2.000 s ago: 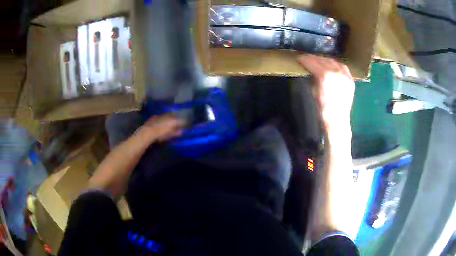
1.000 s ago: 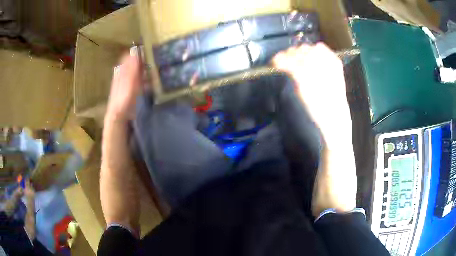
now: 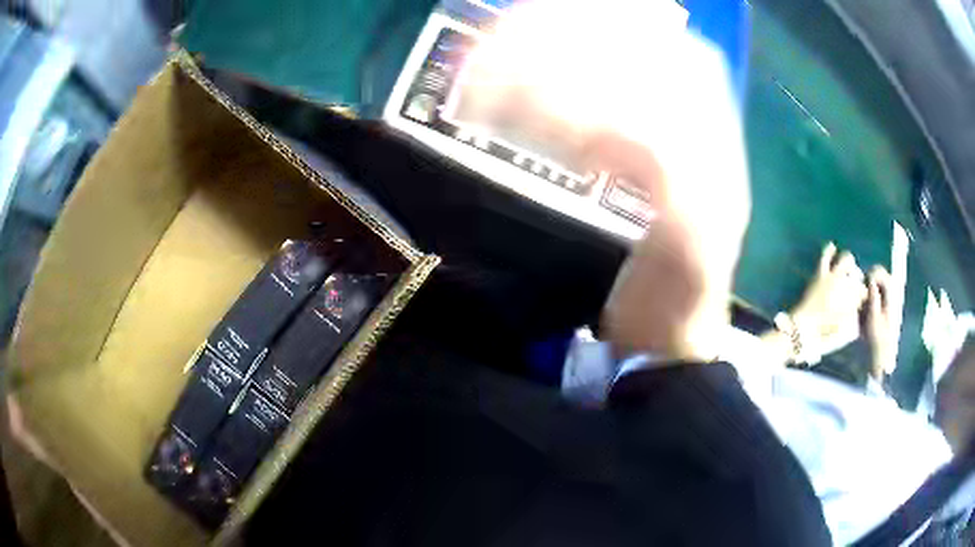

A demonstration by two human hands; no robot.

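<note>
An open brown carton (image 3: 139, 267) stands at the left, tilted in the view. Glossy black product boxes (image 3: 262, 321) lie in rows against its near wall. My right hand (image 3: 631, 160) is stretched over the digital scale (image 3: 513, 160), covering much of its front and display. The hand is blurred and overexposed, so its fingers and anything in them cannot be made out. My left hand is not in view.
A green bench top (image 3: 802, 160) extends behind and right of the scale. At the right, another person's hands (image 3: 845, 299) are over the bench, beside a person in a pale garment (image 3: 845, 438). A grey rim curves along the upper right.
The view has swung toward the bench and scale. My right hand has left the carton wall and is now over the scale. My left hand, earlier at the carton's side, has gone out of view.
</note>
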